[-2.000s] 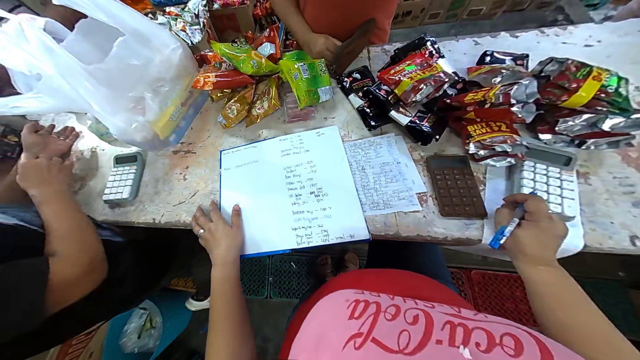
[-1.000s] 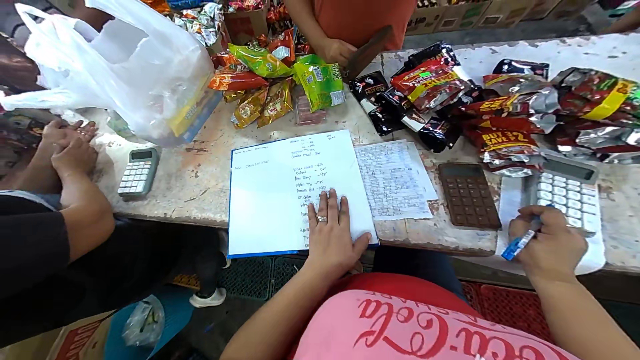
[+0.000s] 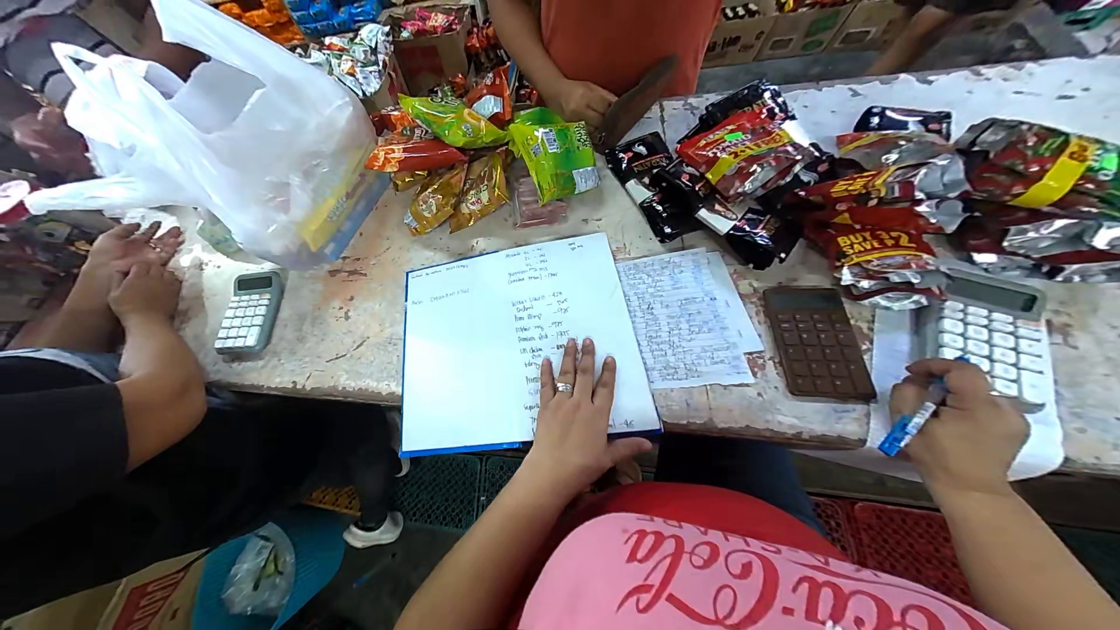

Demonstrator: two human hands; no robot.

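Observation:
My left hand [image 3: 577, 407], a ring on one finger, lies flat with spread fingers on the handwritten page of an open blue-edged notebook [image 3: 464, 350]. Handwritten sheets [image 3: 687, 319] stick out from beside its right edge. My right hand [image 3: 962, 424] holds a blue and white pen [image 3: 910, 427] over the lower part of a large white calculator [image 3: 993, 337], which rests on white paper [image 3: 888, 350]. Between the sheets and that calculator lies a brown calculator [image 3: 818, 343]. A smaller grey calculator [image 3: 249, 313] is at the left of the worn table [image 3: 341, 359].
Black and red coffee packs [image 3: 744, 166], red multipacks [image 3: 884, 254] and green and gold snack packets [image 3: 551, 157] cover the table's far side. A white plastic bag [image 3: 236, 140] stands at the left, near one person's hands [image 3: 144, 271]. Another person's hand [image 3: 586, 103] is across the table.
My left hand has moved right, from the notebook's lower left edge onto the written lines. My right hand still holds the pen at the white calculator.

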